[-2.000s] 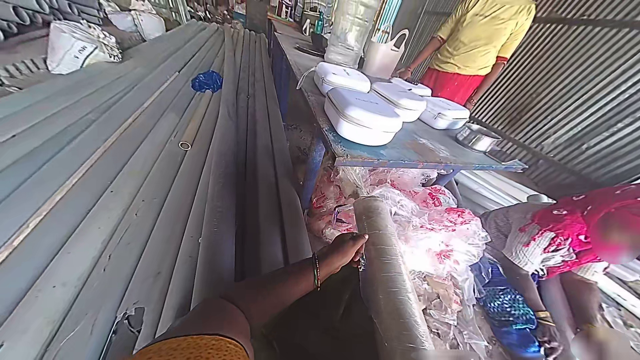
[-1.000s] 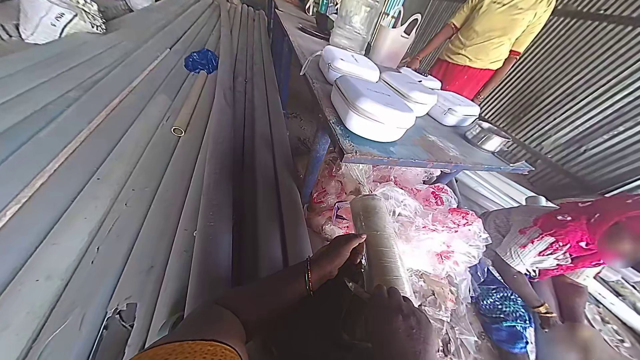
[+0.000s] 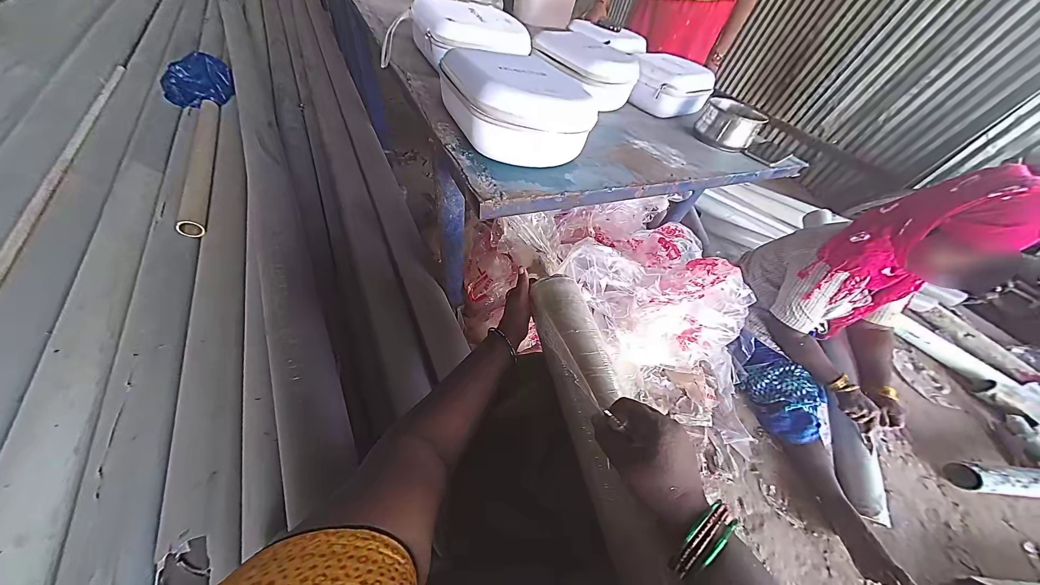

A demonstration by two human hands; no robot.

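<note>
A thick pipe-like roll wrapped in clear plastic film lies lengthwise in front of me, its far end close to the heap of clear plastic bags with red print. At its far left side, my left hand touches the roll with the fingers stretched forward; whether it grips is unclear. My right hand is closed on the right side of the roll nearer to me, fingers curled over the film. Bangles circle both wrists.
Long grey pipes fill the left, with a cardboard tube and blue plastic on them. A blue table holds white zipped cases and a steel pot. A co-worker bends at the right; another person stands behind the table.
My right hand, out of sight two seconds ago, came onto the roll and now sits on its right side. My left hand now reaches forward along the far left side. The view has tilted down.
</note>
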